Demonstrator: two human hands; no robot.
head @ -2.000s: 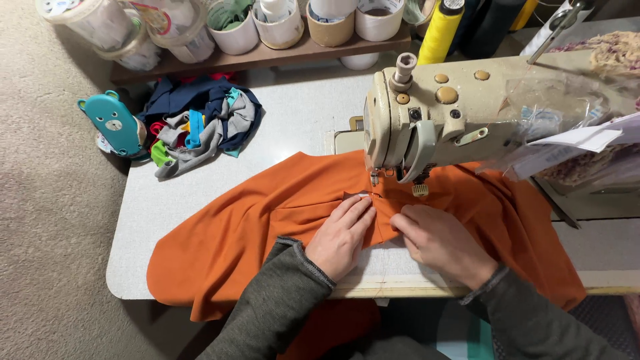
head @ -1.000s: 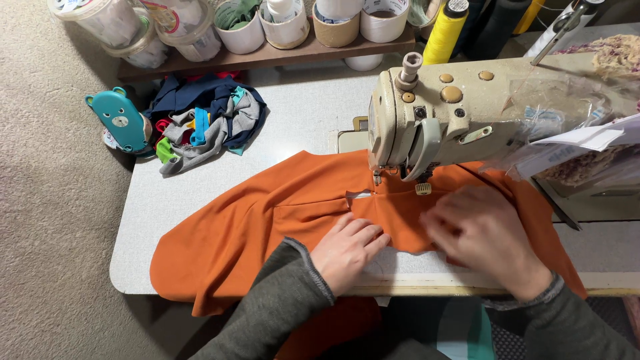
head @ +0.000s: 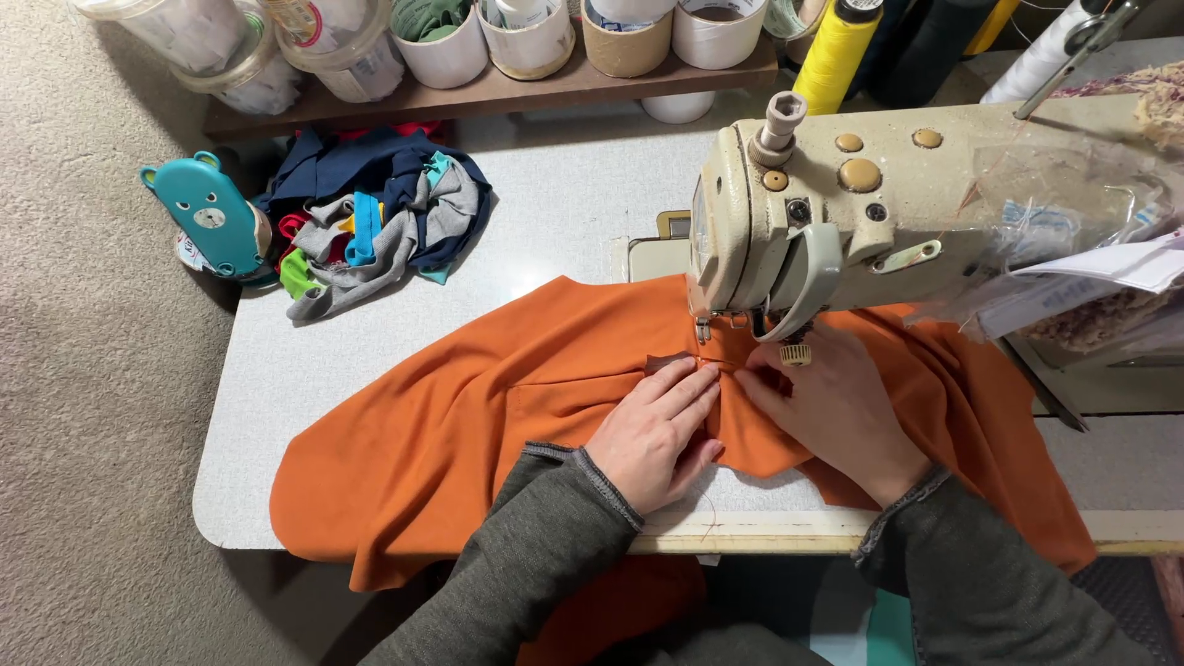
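Orange fabric (head: pixel 444 416) lies spread over the white sewing table and beneath the head of a beige sewing machine (head: pixel 832 194). My left hand (head: pixel 652 435) rests flat on the fabric, fingertips just in front of the presser foot (head: pixel 703 330), beside a small gap in the cloth. To the right of the foot, my right hand (head: pixel 823 407) has its thumb and fingers bent at the fabric; its fingertips are partly behind the machine's knurled knob, so a pinch cannot be made out. A loose thread hangs near the table's front edge.
Fabric scraps (head: pixel 370 217) lie at the back left beside a teal bear-faced holder (head: pixel 205 217). Behind them, a brown shelf (head: pixel 555 90) bears tubs and rolls. A yellow thread cone (head: pixel 835 55) stands behind the machine. Scissors (head: pixel 1050 393) poke out at the right, below plastic-wrapped papers (head: pixel 1091 277).
My right hand, blurred and farther right one second ago, is now back at the fabric close to the presser foot. My left hand has moved slightly toward the foot.
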